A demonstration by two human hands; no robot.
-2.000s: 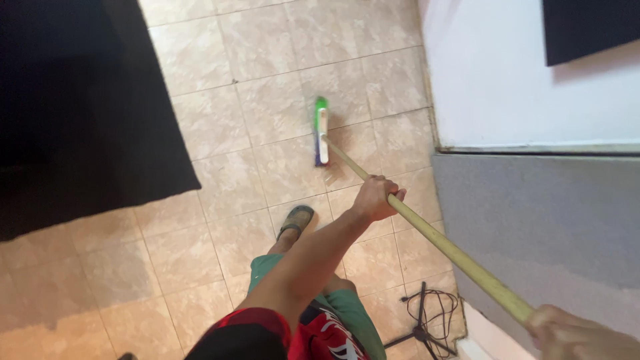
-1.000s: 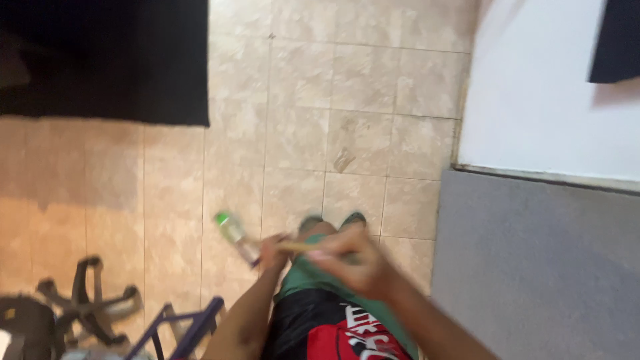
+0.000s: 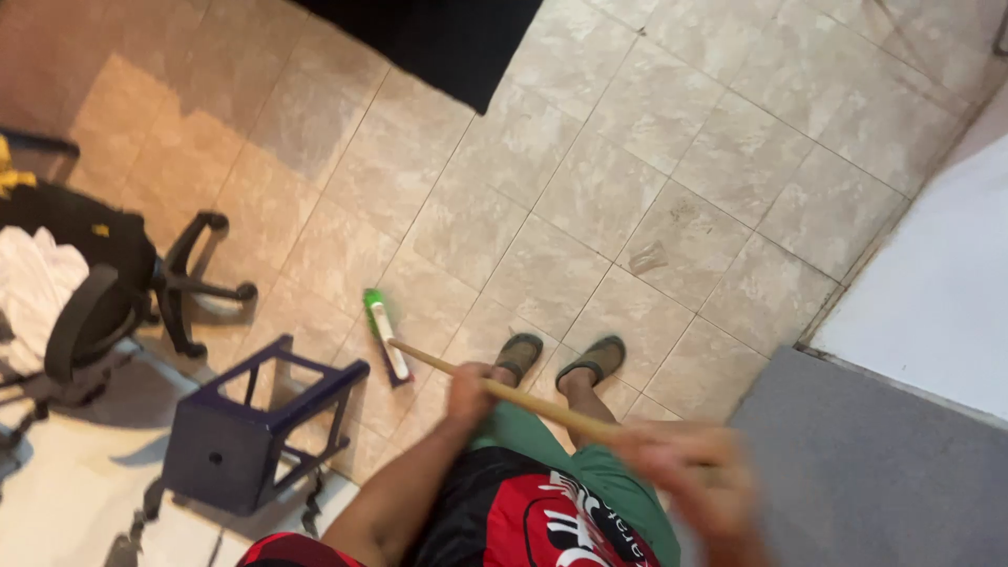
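Note:
A push broom with a wooden handle (image 3: pixel 543 408) slants across my body. Its narrow head (image 3: pixel 388 340), white with green and dark bristles, rests on the tiled floor left of my feet. My left hand (image 3: pixel 471 394) is closed around the lower part of the handle. My right hand (image 3: pixel 693 468), blurred, grips the upper end. A small clear plastic scrap (image 3: pixel 648 257) lies on the tiles ahead of my right foot, with a few dark crumbs (image 3: pixel 689 211) just beyond it.
A dark plastic stool (image 3: pixel 224 453) lies tipped at the lower left, near the broom head. Behind it stands a wheeled office chair (image 3: pixel 79 228) with cloth on it. Black fabric (image 3: pixel 441 39) hangs at the top. A grey surface (image 3: pixel 874 472) and a white wall (image 3: pixel 929 299) border the right side.
The broom head, ahead of me two seconds ago, is now on the floor to my left. The view has turned, and the stool and office chair show more fully.

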